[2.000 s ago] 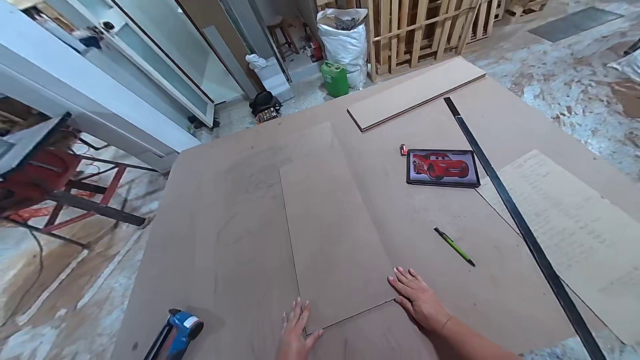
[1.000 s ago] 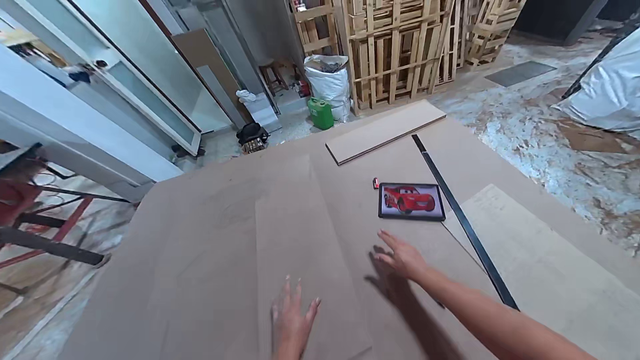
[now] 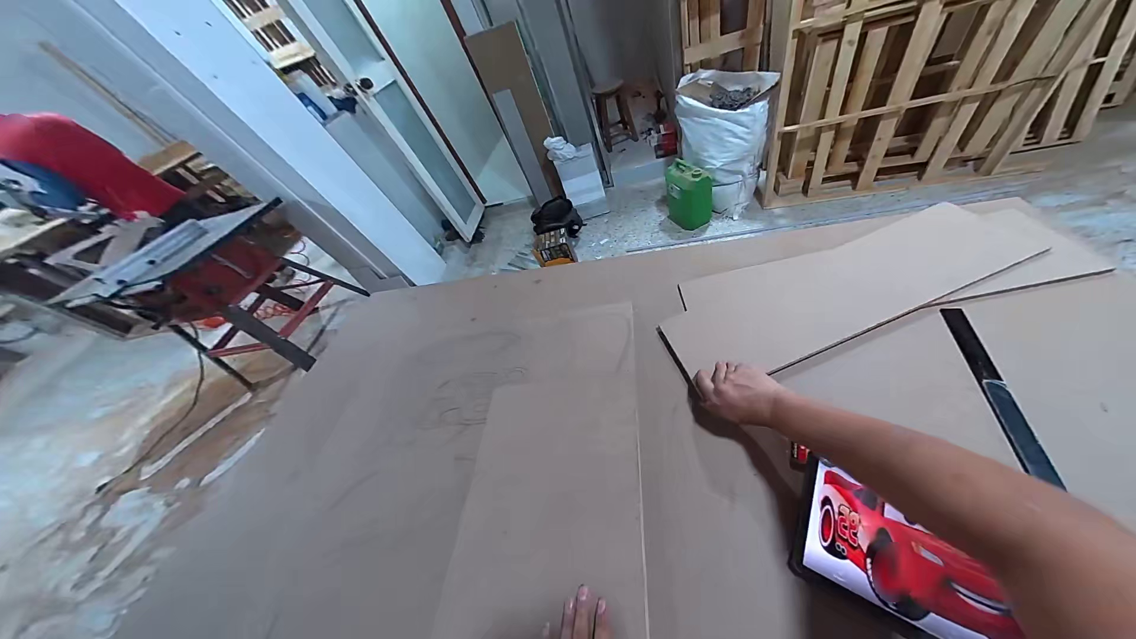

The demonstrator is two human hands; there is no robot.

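My right hand grips the near left corner of a flat, thin wood-fibre panel, which lies askew over another panel at the table's far right. At the bottom edge, the fingertips of my left hand rest on a long rectangular panel lying flat; the rest of that hand is out of view. Below my right forearm lies a tablet showing a red cartoon car, partly covered by the arm. A small red object is beside its upper corner. A black metal straightedge lies farther right.
The large table board spans the foreground. Beyond it stand a green jerrycan, a filled white sack and wooden slatted frames. At left is a red-framed machine stand, with a person in a red top behind it.
My right hand has moved from above the table near the tablet to the far panel's corner, and that panel now lies at a different angle. The view has shifted.
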